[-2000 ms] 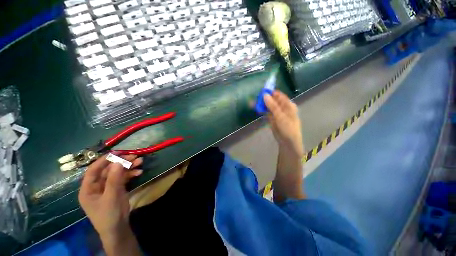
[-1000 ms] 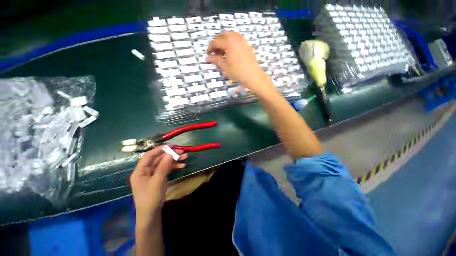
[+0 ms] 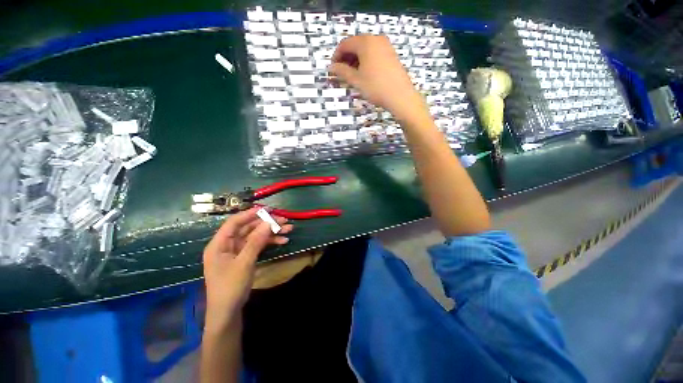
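Observation:
My left hand (image 3: 241, 250) holds a white plastic housing (image 3: 268, 221) between thumb and fingers, over the lower handle of the pliers. The pliers (image 3: 236, 201) lie on the bench, red handles to the right, white-capped jaws to the left. My right hand (image 3: 372, 69) is over the blister tray (image 3: 277, 160) of white and grey parts in rows, its thumb and index finger close together. Whether a small part is between them cannot be seen. The glue bottle (image 3: 468, 160) lies on the bench right of my right forearm, partly hidden, its thin nozzle pointing right.
A clear plastic bag (image 3: 142, 105) of loose white housings lies at the left. One loose housing (image 3: 224, 62) lies left of the tray. A cream-yellow tool with a dark shaft (image 3: 491, 108) lies between the first tray and a second tray (image 3: 573, 78). A blue stool (image 3: 75, 344) is below.
My right hand has put down the glue bottle and moved over the tray. My left hand still holds the housing. The view has shifted, showing more of the bag.

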